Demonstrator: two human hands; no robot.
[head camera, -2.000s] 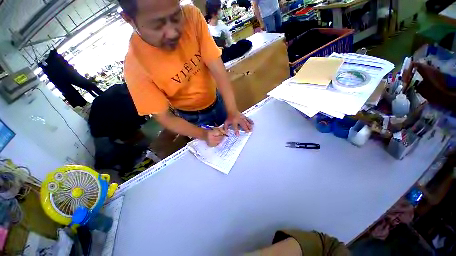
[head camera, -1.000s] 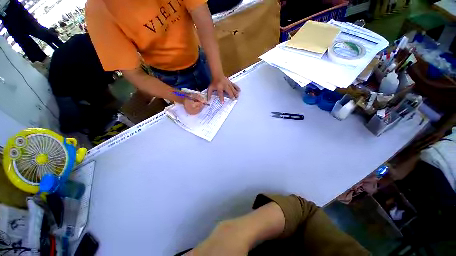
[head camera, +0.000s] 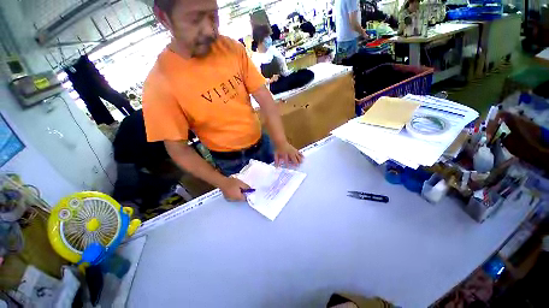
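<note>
Thread snips (head camera: 368, 197), dark and slim, lie on the pale table (head camera: 241, 264), right of the middle. White paper sheets (head camera: 276, 187) lie near the table's far edge, with one corner raised. A person in an orange T-shirt has one hand (head camera: 289, 155) flat by the sheets and holds a pen (head camera: 247, 190) in the other. Only a brown sleeve (head camera: 355, 301) of mine shows at the bottom edge. Neither my left hand nor my right hand is in the picture.
A paper stack (head camera: 391, 143) with a tan card (head camera: 390, 112) and a clear roll (head camera: 427, 126) is at the right, beside a cluttered supply tray (head camera: 483, 206). A yellow fan (head camera: 91, 225) and a blue-capped bottle (head camera: 114, 263) stand at left. A garment bin (head camera: 397, 84) is behind.
My forearm has dropped almost out of view at the bottom. The person's pen hand has moved off the writing to the paper's left edge, and the sheets are lifted there. The view has tilted up.
</note>
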